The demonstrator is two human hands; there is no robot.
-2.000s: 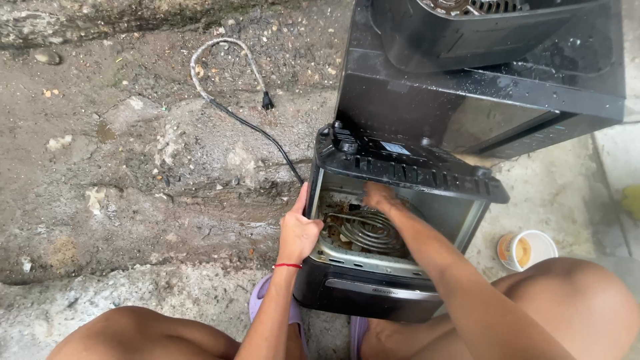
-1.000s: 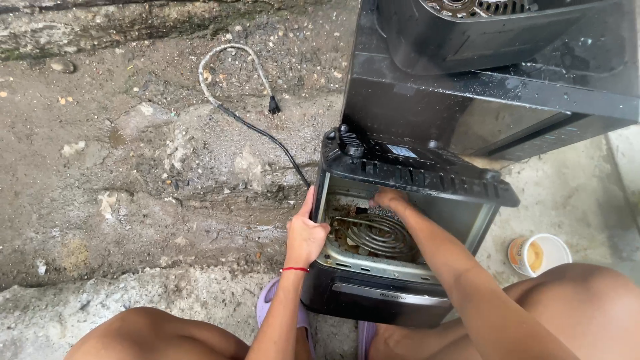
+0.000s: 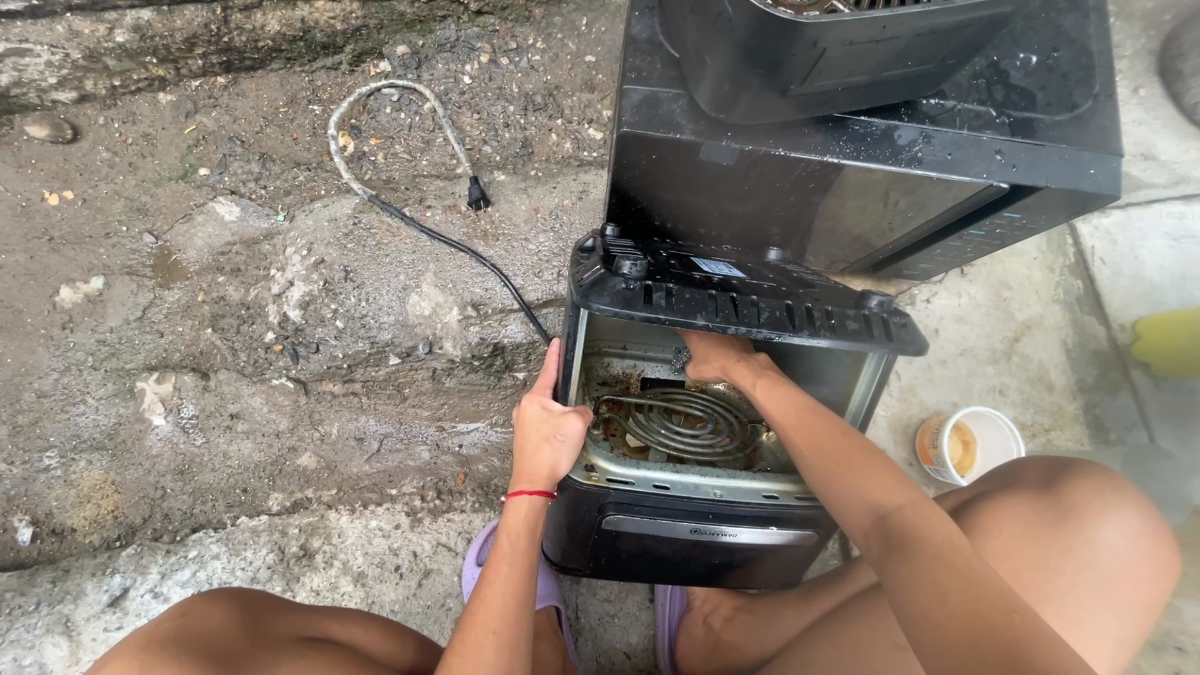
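An air fryer body [image 3: 694, 558] lies tipped between my feet, its cavity facing up. Inside is a coiled heating element [image 3: 689, 424] over a metal wall with brown, greasy grime. My left hand [image 3: 548, 436] grips the left rim of the body, thumb over the edge. Reaching into the cavity, my right hand [image 3: 717, 358] is partly hidden under the black slotted base panel [image 3: 750, 305]. A bit of metal scouring pad [image 3: 679, 359] shows at its fingers. The power cord [image 3: 450, 242] runs out from the body's left side to a plug [image 3: 477, 194].
Beyond the air fryer stands a large black microwave oven [image 3: 731, 187], wet on top, with a black fryer basket [image 3: 825, 66] resting on it. A white plastic tub [image 3: 999, 441] sits near my right knee. Rough, wet concrete ground [image 3: 234, 394] lies at left; a yellow object [image 3: 1167, 343] is at far right.
My right hand has shifted within the cavity, from above the coil toward the back wall under the base panel. My left hand stays on the left rim.
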